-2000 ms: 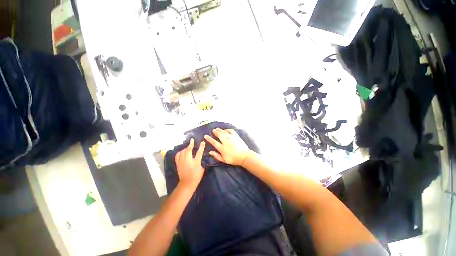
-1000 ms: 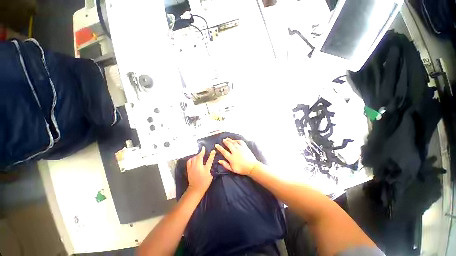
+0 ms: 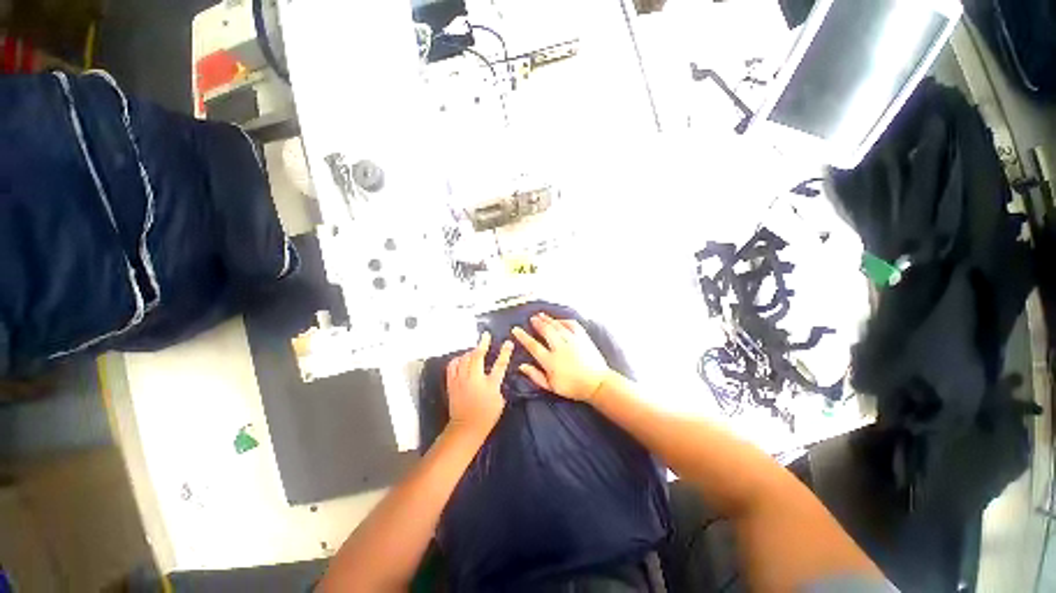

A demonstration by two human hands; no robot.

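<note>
A dark navy bag panel (image 3: 550, 487) lies from the machine's near edge down over my lap, its rounded top at the needle area. My left hand (image 3: 476, 388) and my right hand (image 3: 563, 357) lie flat on its upper part, close together, fingers spread and pointing toward the machine. Neither hand grips the panel. The presser foot and needle area (image 3: 521, 265), with a yellow piece, is just beyond the panel's top edge. Its fine parts are washed out by glare. The white sewing machine (image 3: 463, 151) stretches away behind it.
Navy panels with pale piping (image 3: 185, 220) are piled at the left. A tangle of black webbing pieces (image 3: 759, 278) lies right of the machine. Black fabric parts (image 3: 938, 301) hang at the far right. A white-framed screen (image 3: 857, 75) stands at the upper right. A pale side table (image 3: 209, 400) is at the left.
The view has shifted, so the machine and table appear further right. Both hands stay on the panel's upper part in nearly the same pose, close to the needle area.
</note>
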